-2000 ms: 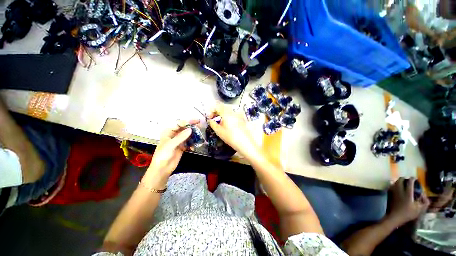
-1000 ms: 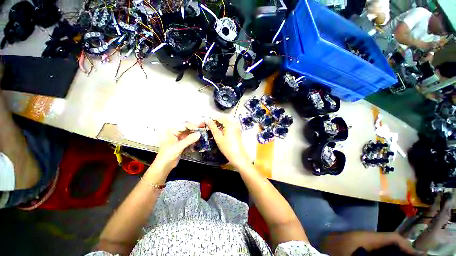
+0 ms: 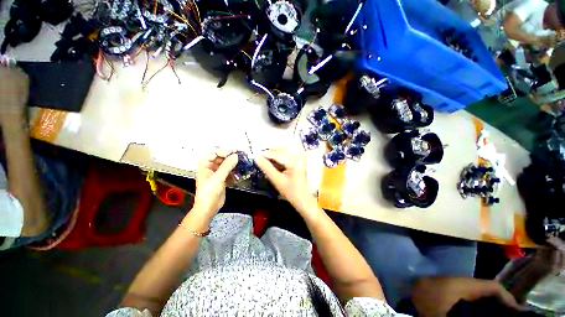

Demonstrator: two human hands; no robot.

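My left hand [image 3: 214, 179] holds a small silver and black camera module [image 3: 243, 166] between thumb and fingers at the bench's front edge. My right hand [image 3: 282, 176] is just right of the module, its thumb and finger pinched at a thin lead wire [image 3: 249, 143] that sticks up between the hands. A dark camera housing [image 3: 265, 184] shows partly below my right hand; the hand hides most of it. The join between wire and module is too small to tell.
Loose modules [image 3: 335, 136] cluster to the right, with fitted housings [image 3: 414, 147] beyond. A round LED board [image 3: 284, 106] and wired housings [image 3: 223, 46] lie ahead. A blue bin [image 3: 427, 56] stands far right. A black pad [image 3: 59, 85] lies left. Neighbours' arms show at both sides.
My hands have moved slightly apart around the module, and a thin wire shows upright between them. At the left, a neighbour's arm has come over the black pad.
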